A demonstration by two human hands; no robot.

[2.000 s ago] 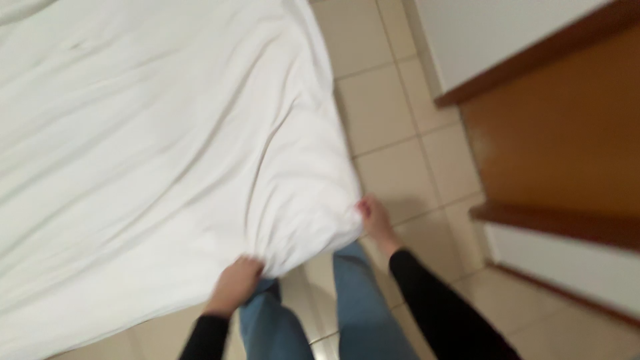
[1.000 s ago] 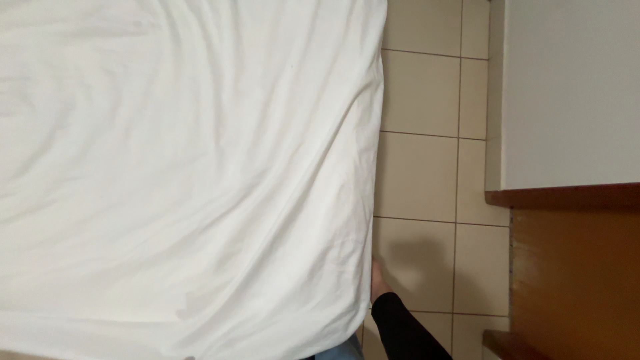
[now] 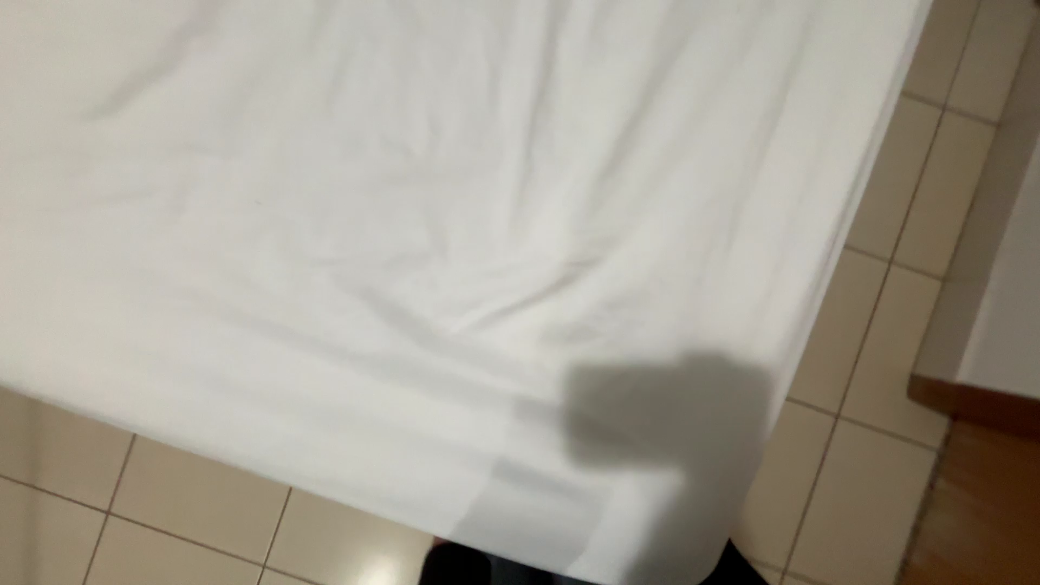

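Note:
A wrinkled white sheet [image 3: 455,244] covers the bed and its near right corner, with creases fanning across the top. Neither of my hands shows clearly. At the bottom edge, a black sleeve end [image 3: 457,564] lies against the sheet's near edge, with only a sliver of skin beside it. Another bit of black sleeve [image 3: 735,565] shows at the corner's right side; the hand there is hidden below or behind the sheet. A dark shadow falls over the corner.
Beige floor tiles [image 3: 195,512] run along the near side and the right side of the bed. To the right stand a white wall [image 3: 1007,325] and a brown wooden piece [image 3: 983,496], probably a door or furniture panel.
Two seconds ago both hands gripped the sheet's corner; now they are almost wholly out of sight. The gathered corner now lies down around the bed's corner. The view has shifted.

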